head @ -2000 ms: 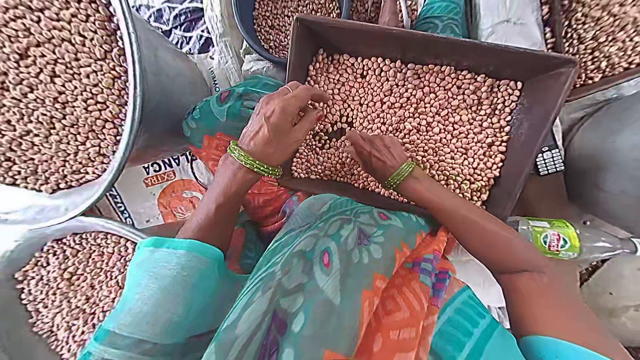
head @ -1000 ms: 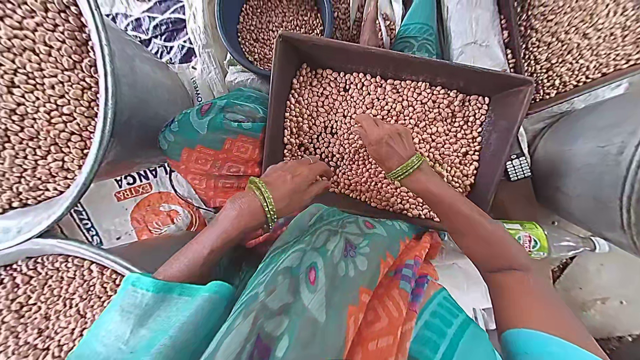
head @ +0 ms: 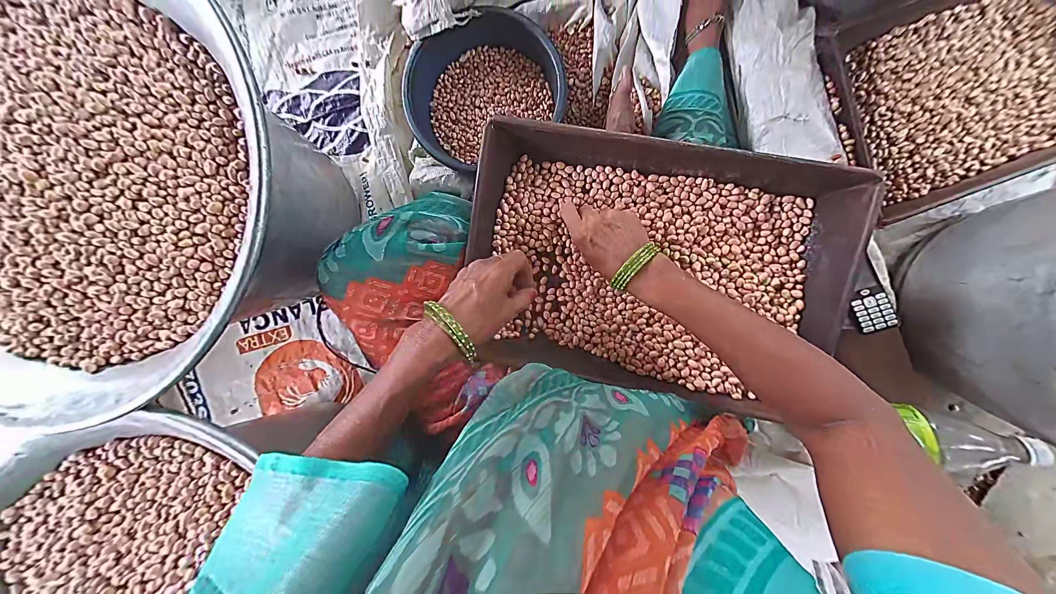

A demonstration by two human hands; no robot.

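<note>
A dark brown metal tray [head: 841, 256] rests by my lap, holding a layer of pinkish-brown nuts or seeds [head: 709, 247]. My left hand [head: 491, 295], with green bangles at the wrist, is over the tray's left side, fingers curled beside a thinned patch showing the dark tray bottom. Whether it holds anything cannot be told. My right hand [head: 606, 238], also with green bangles, touches the seeds in the tray's upper left part, its index finger extended; its palm side is hidden.
Large metal vessels of seeds stand at left [head: 256, 165] and lower left [head: 214, 433]. A dark blue tub [head: 411, 91] sits behind the tray. Another person's foot [head: 620, 103] is beyond it. At right are a keypad phone [head: 873, 311], a plastic bottle [head: 973, 441], a grey metal vessel [head: 982, 305] and another tray [head: 961, 186].
My right hand has moved toward the tray's left part since one second ago. My left hand has moved from the near edge in over the seeds. A dark patch shows between them.
</note>
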